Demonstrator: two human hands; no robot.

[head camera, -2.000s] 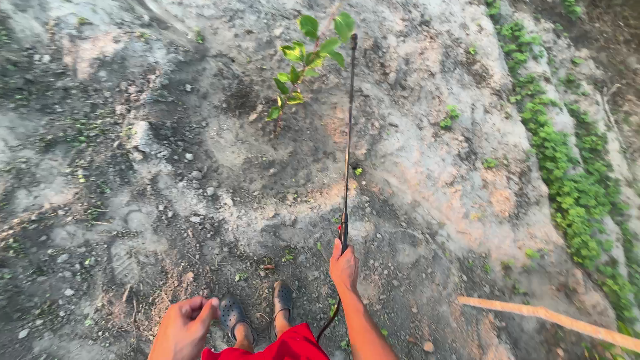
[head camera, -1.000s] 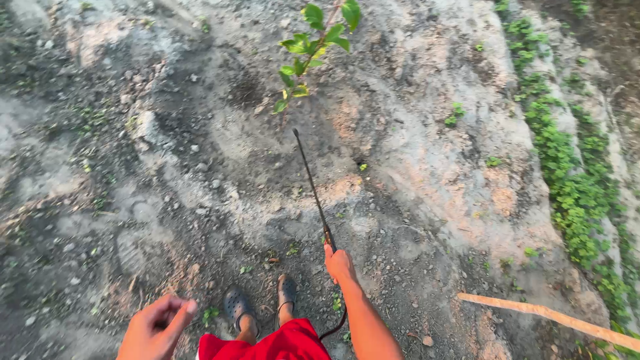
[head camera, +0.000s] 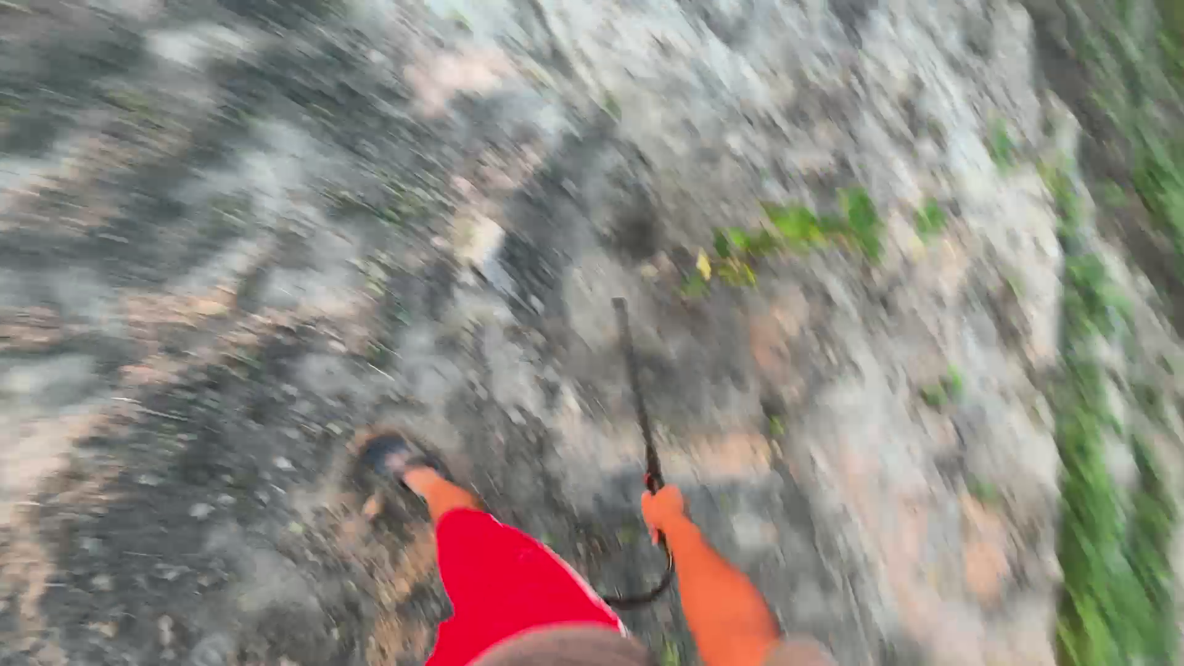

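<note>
My right hand [head camera: 664, 511] is closed around the handle of a sprayer wand [head camera: 636, 393], a thin dark rod with a bit of red at the grip. The wand points up the view, its tip over bare soil to the left of a leafy young plant [head camera: 795, 229]. From the handle a black hose [head camera: 645, 597] curves down toward my red shorts [head camera: 509, 583]. Motion blurs the whole view. My left hand is out of sight.
Dry, lumpy grey soil [head camera: 268, 462] surrounds me. My one visible foot, in a dark clog [head camera: 398, 455], is at the lower left. A strip of low green plants [head camera: 1096, 444] runs down the right side, with small weeds [head camera: 943, 388] nearer.
My left hand has gone out of view. One leg has stepped out to the left; earlier both feet were side by side. The view has shifted and turned, and the plant appears further right.
</note>
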